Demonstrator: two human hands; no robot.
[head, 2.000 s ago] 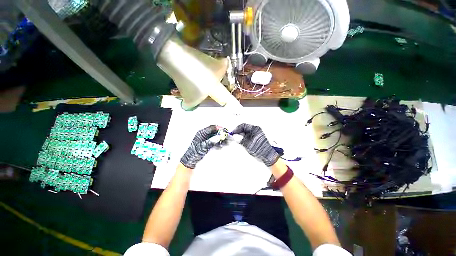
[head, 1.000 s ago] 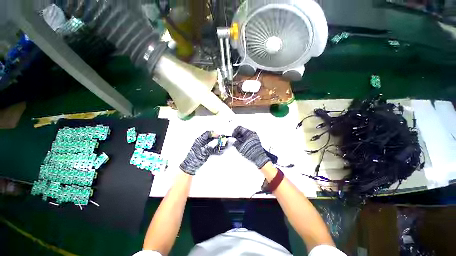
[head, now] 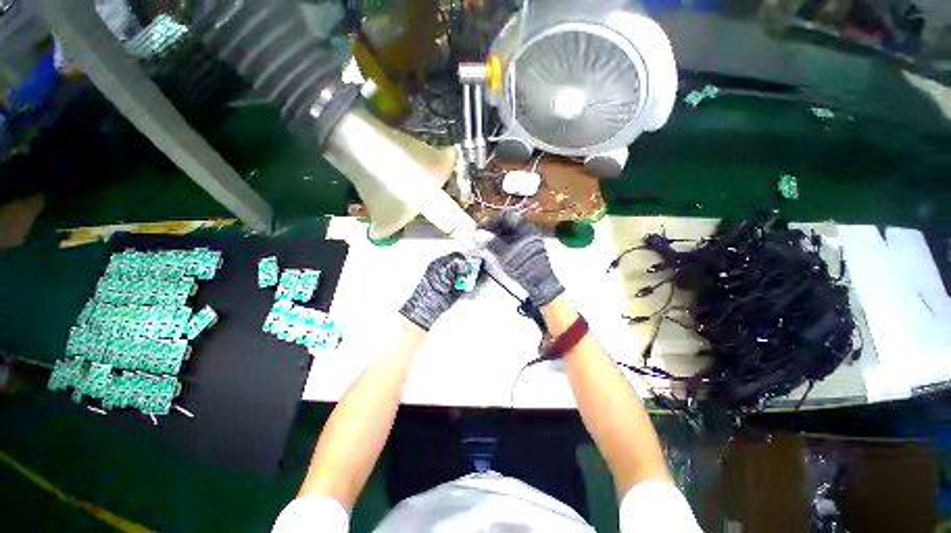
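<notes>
My left hand [head: 438,289], in a grey-black knit glove, holds a small green circuit board [head: 468,275] at its fingertips, over the white sheet. My right hand [head: 521,260], in a matching glove, is just right of the board and further forward, near the nozzle tip. A black cable lead [head: 510,287] runs from beside the board under my right hand towards the wrist. My right fingertips are blurred and partly hidden, so their hold on the lead is unclear.
A cream extractor nozzle [head: 390,175] points at my hands. Behind are a wooden block [head: 568,192], metal rods and a fan [head: 580,92]. PCB panels [head: 133,325] lie on the black mat [head: 245,364] at left. A tangled cable pile [head: 772,312] lies at right.
Both hands have moved forward towards the nozzle, the right one further. The green board now shows flat in my left fingertips, and the black lead shows between the hands.
</notes>
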